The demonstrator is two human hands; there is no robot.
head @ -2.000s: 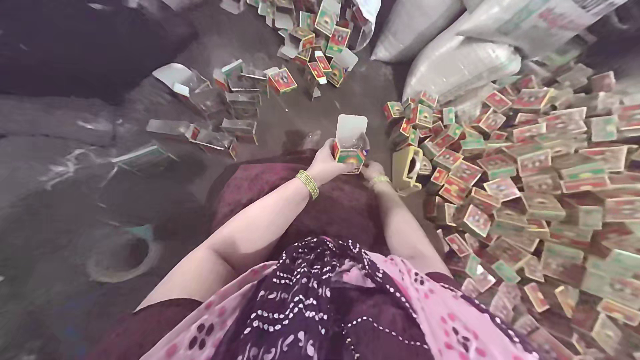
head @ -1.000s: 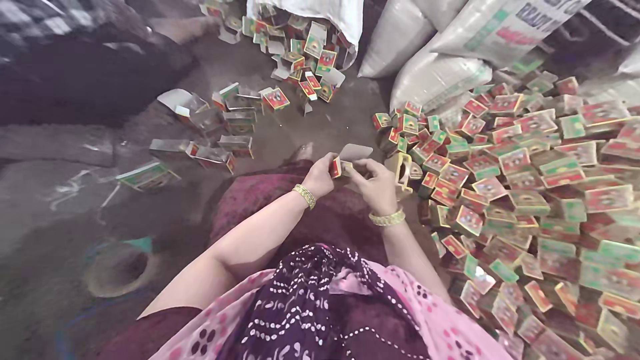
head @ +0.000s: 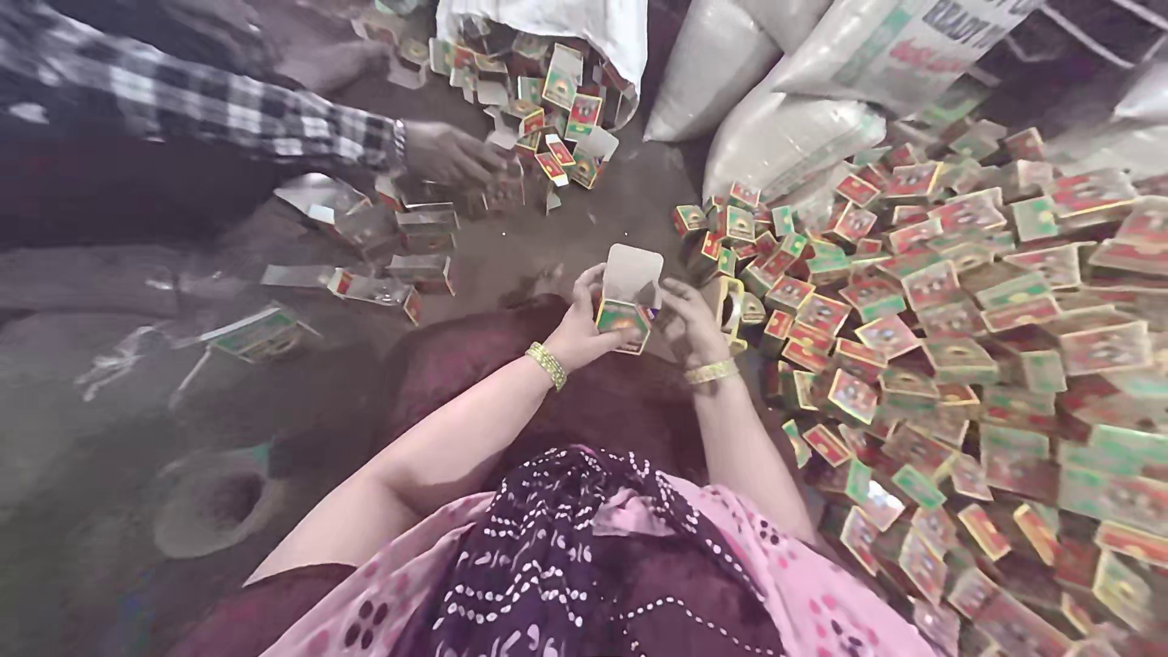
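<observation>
My left hand [head: 589,324] grips a small printed cardboard box [head: 624,321] in green, red and yellow, held above my lap. The box's pale top flap stands up, so its upper end is open. Close to the box's right side is my right hand [head: 691,327], its fingers apart and curved; whether a fingertip touches the flap I cannot tell. Just beyond that hand lies a yellow plastic handle-like piece [head: 731,315]. A large heap of similar closed boxes [head: 908,287] spreads along my right side.
A co-worker's hand [head: 452,153] in a checked sleeve reaches over boxes at the upper left. Boxes spill from a white sack [head: 593,27] ahead. Filled sacks [head: 785,137] lean behind the heap. Open boxes [head: 374,285] lie left, with a round hollow object [head: 219,502] nearer me.
My right hand has moved off the box, where its fingers were a second ago. The box's flap now stands upright. A co-worker's arm has come in at the upper left.
</observation>
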